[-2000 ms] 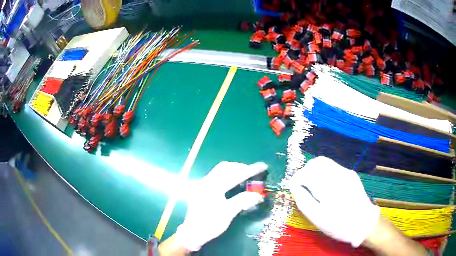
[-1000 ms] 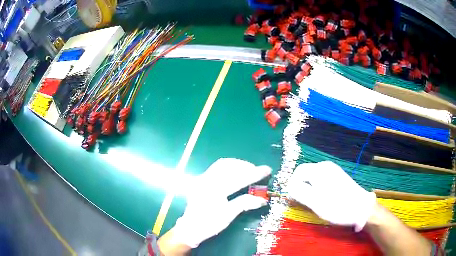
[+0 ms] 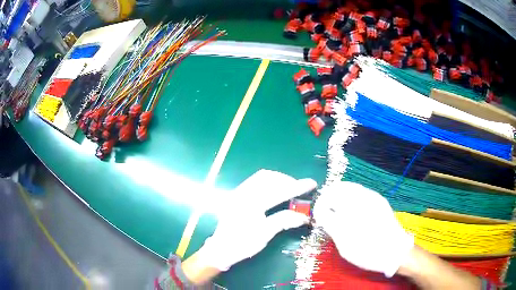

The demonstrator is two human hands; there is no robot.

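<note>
My left hand [image 3: 257,218], in a white glove, holds an orange-red connector housing [image 3: 300,207] between thumb and fingers, low in the middle of the view. My right hand [image 3: 362,226], also white-gloved, is at the housing's right side with its fingertips pinched together. Whether it grips a wire there is hidden by the glove and glare. Flat bundles of red [image 3: 353,272], yellow [image 3: 452,233], green [image 3: 452,199], black [image 3: 385,154], blue [image 3: 390,124] and white [image 3: 390,99] wires lie under and beyond my right hand, with pale ragged left ends.
Loose orange and black housings [image 3: 390,45] are heaped at top right, several trailing down beside the wire tips. Tan dividers [image 3: 469,184] separate the bundles. Finished harnesses [image 3: 121,122] lie at upper left beside a pale tray [image 3: 121,42]. Yellow tape [image 3: 240,113] crosses the green surface.
My right hand has moved left, close against the housing; the short gap with thin wires seen between them earlier is now covered. My left hand still holds the housing.
</note>
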